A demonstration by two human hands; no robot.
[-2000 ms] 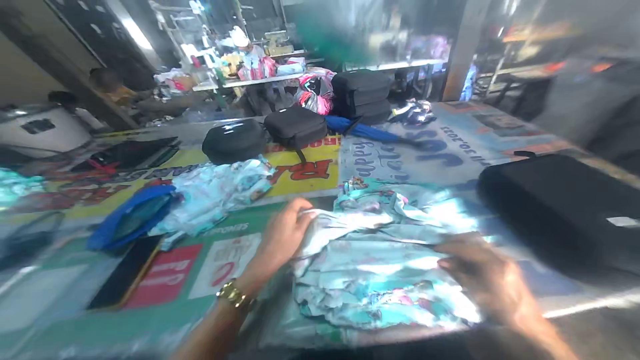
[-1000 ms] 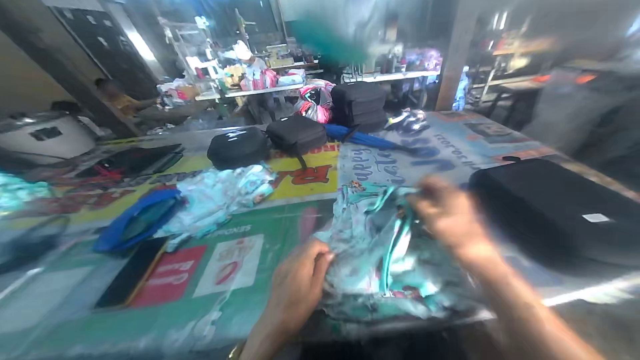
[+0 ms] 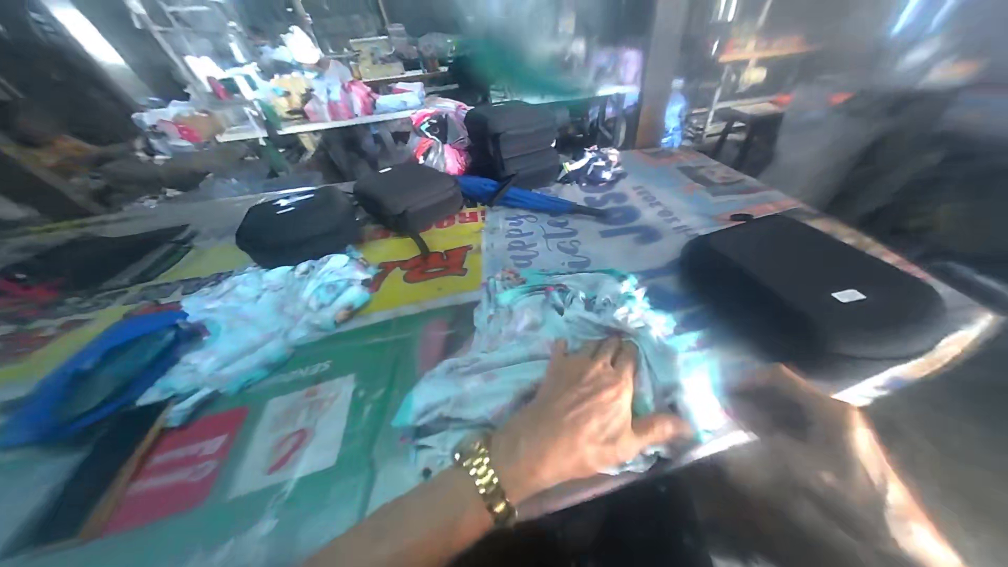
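Note:
A light teal printed cloth lies rumpled near the table's front edge. My left hand, with a gold-coloured watch at the wrist, rests palm down on it with the fingers spread. My right hand is blurred and dark, at the table edge to the right of the cloth; its fingers cannot be made out. A second teal cloth lies crumpled to the left, against a blue fabric piece.
A large black case lies at the right. Two smaller black cases, a blue folded umbrella and stacked black cases stand farther back. A dark flat board lies front left on the printed table cover.
My left hand has moved onto the cloth and lies flat there. My right hand has left the cloth and moved right and down. The cloth is spread differently.

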